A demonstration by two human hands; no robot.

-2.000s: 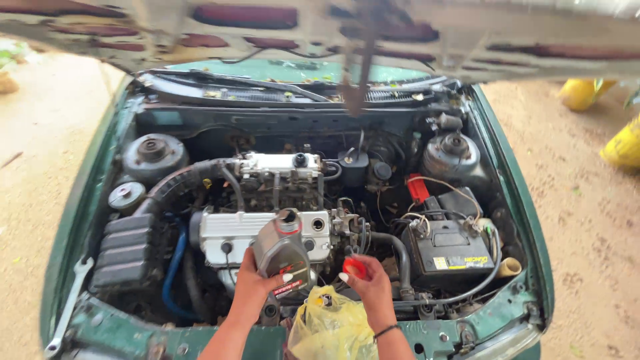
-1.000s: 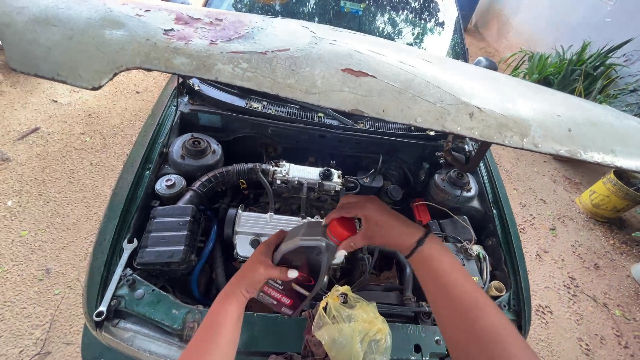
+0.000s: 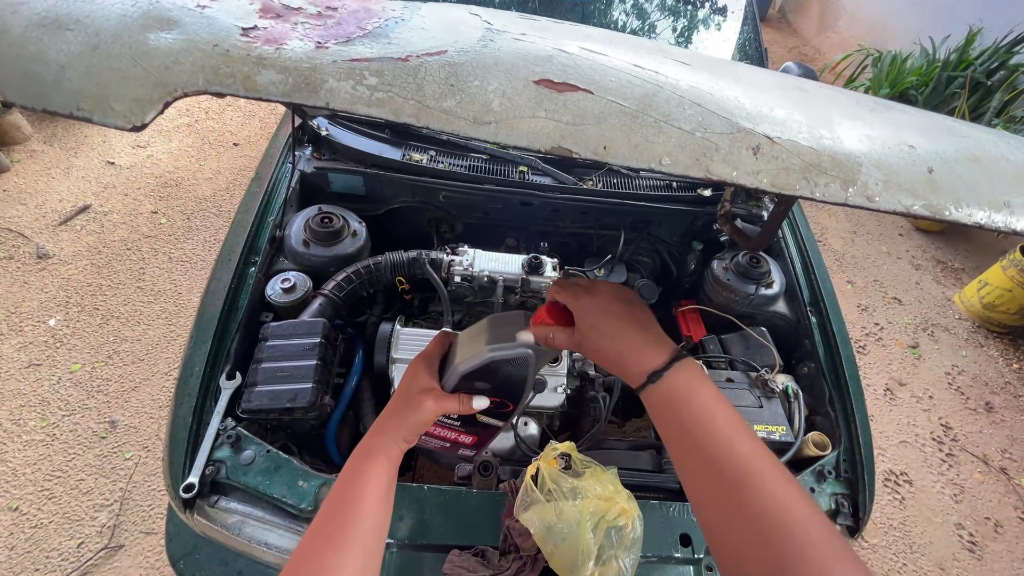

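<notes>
My left hand (image 3: 428,396) grips the lower side of a grey engine oil bottle (image 3: 490,360), which is tilted above the silver valve cover (image 3: 412,344) of a car engine. A red cap (image 3: 552,318) is between the fingers of my right hand (image 3: 608,324), at the bottle's neck end. The neck itself is hidden by those fingers, so whether the cap is seated cannot be told. A yellow plastic bag (image 3: 580,512) lies on the front crossmember, beside a dark brown cloth (image 3: 508,544).
The raised hood (image 3: 512,96) with peeling paint spans the view above the engine bay. A combination wrench (image 3: 210,436) rests on the left front edge. The car battery (image 3: 748,404) is at the right, the black air filter box (image 3: 288,368) at the left.
Two seconds ago the red cap was in my right hand, apart from the bottle; now it is at the neck end. The bottle, then fairly upright, is tilted. The view has shifted.
</notes>
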